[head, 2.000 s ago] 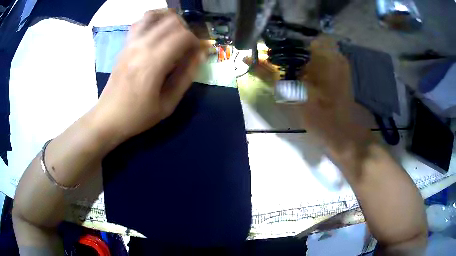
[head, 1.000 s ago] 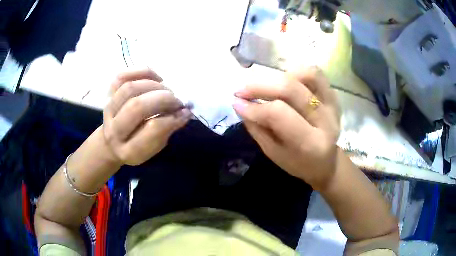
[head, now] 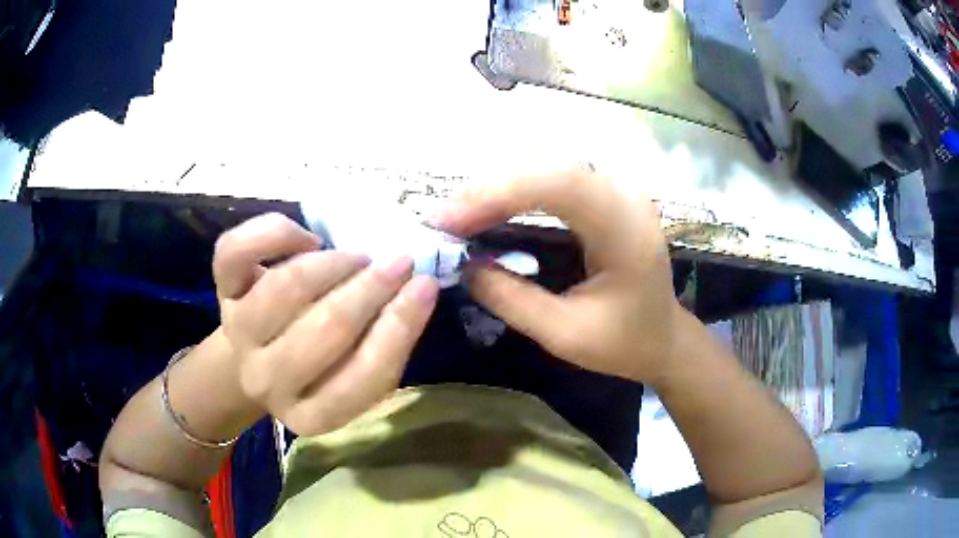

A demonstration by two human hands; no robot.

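Note:
A small white item is held above my lap, just off the table's front edge. It looks pale and smooth with a ridged end; I cannot tell what it is. My left hand is closed around it from the left. My right hand has thumb and forefinger at its right end and is slightly blurred. A small white oval tip shows beside the right thumb; I cannot tell whether it belongs to the item.
The white table spans the view ahead. Stacked dark panels lie at far left. The metal machine bed is at the top, with a dark grey flat shape right of it. A clear plastic thing is at lower right.
The dark panel has gone from under my hands. My hands have drawn back to my lap and come together, now with the white item between them. The view has tipped down.

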